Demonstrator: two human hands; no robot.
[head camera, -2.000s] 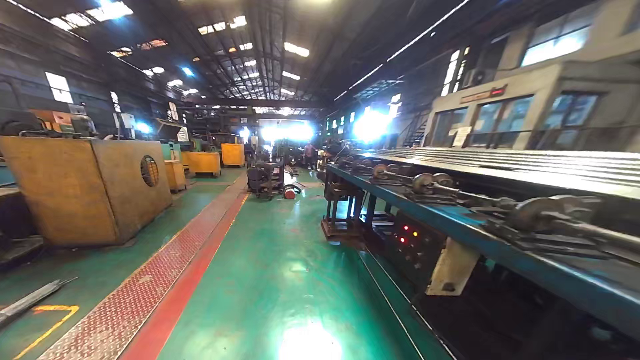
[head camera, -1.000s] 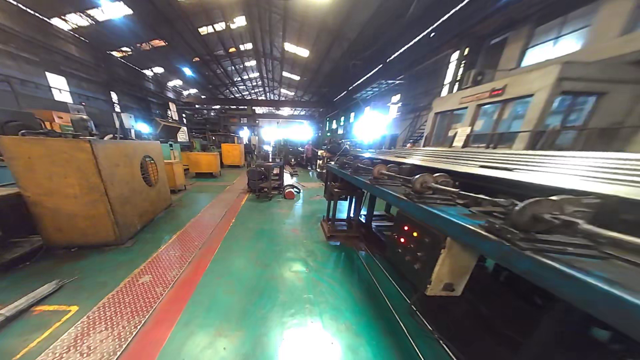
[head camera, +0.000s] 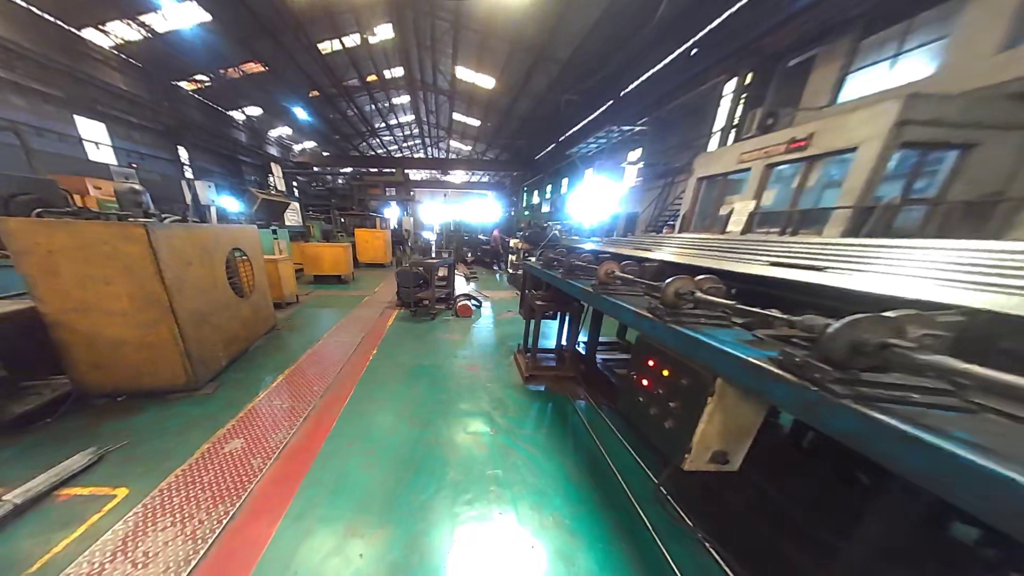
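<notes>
Neither my left hand nor my right hand shows in the head view. To the right runs a long blue metal machine bed (head camera: 720, 356), carrying a shaft (head camera: 740, 310) with several disc-shaped rollers (head camera: 678, 291) along it. Behind the rollers lie long metal bars or tubes (head camera: 768, 262), side by side. Below the bed's edge, a dark control panel (head camera: 658, 392) shows lit red and orange lamps. A pale metal bracket (head camera: 726, 424) hangs beside the panel.
A large yellow metal housing (head camera: 144, 304) stands at left. Red tread plate (head camera: 272, 416) crosses the green floor (head camera: 416, 424). Metal bars (head camera: 52, 480) lie at lower left. A wheeled machine (head camera: 428, 286) and a distant person (head camera: 498, 248) are ahead. A small metal stand (head camera: 548, 340) is beside the bed.
</notes>
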